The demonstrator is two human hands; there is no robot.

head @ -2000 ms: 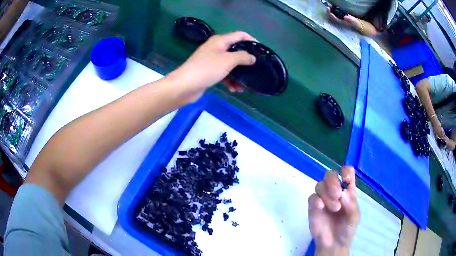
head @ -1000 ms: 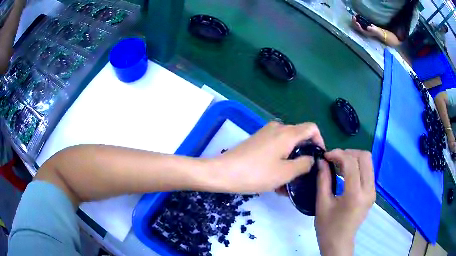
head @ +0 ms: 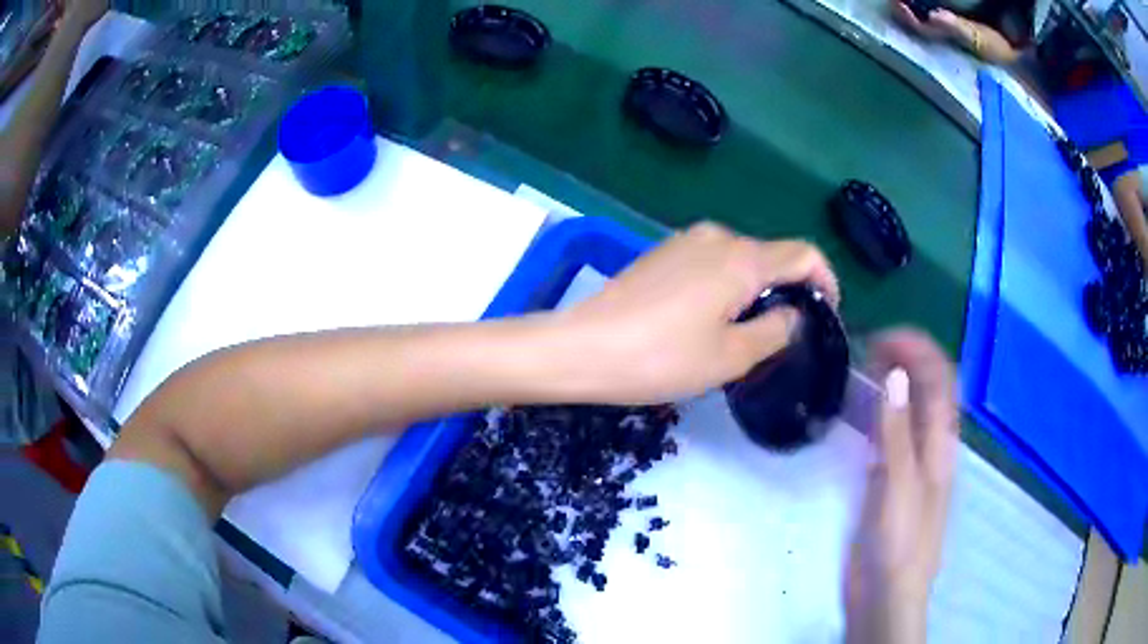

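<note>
My left hand grips a round glossy black housing by its upper rim, above the parts tray. My right hand is just right of the housing, apart from it and motion-blurred; whether it holds anything cannot be told. The blue parts tray has a white bottom and a pile of small black parts on its left side, partly hidden by my left forearm.
Several black housings lie on the green conveyor belt beyond the tray. A blue cup stands on the white sheet. A clear blister tray is at the left. A blue sheet with black housings and other people's arms are at the right.
My left hand took the housing from over the belt to above the tray. My right hand met it there, then moved off to the right. The view has shifted slightly.
</note>
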